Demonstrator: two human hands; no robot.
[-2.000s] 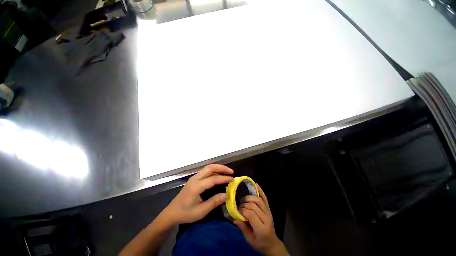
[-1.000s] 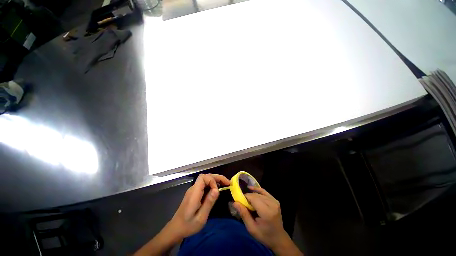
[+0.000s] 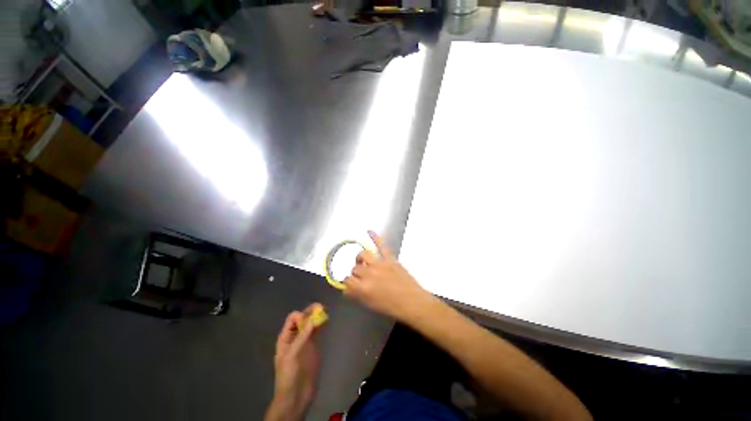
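Note:
The yellow tape roll (image 3: 331,261) is at the front edge of the shiny metal table, left of the white sheets. My right hand (image 3: 383,282) has its fingers on the roll's right side; the index finger points up and away from it. My left hand (image 3: 298,349) is in front of the table edge and pinches a small yellow tape piece (image 3: 319,316) at its fingertips. The working pile of white sheets (image 3: 585,189) lies flat on the right part of the table; neither hand touches it.
The bare metal table (image 3: 305,156) bears a dark cloth-like item (image 3: 377,49) and a pale rounded object (image 3: 198,51) at the back. A black stool-like frame (image 3: 177,275) stands on the floor at left. Cardboard boxes (image 3: 62,156) are at far left.
The view has turned left. The roll has moved from in front of my body to the table's edge with my right hand. A tape piece is now separate in my left hand.

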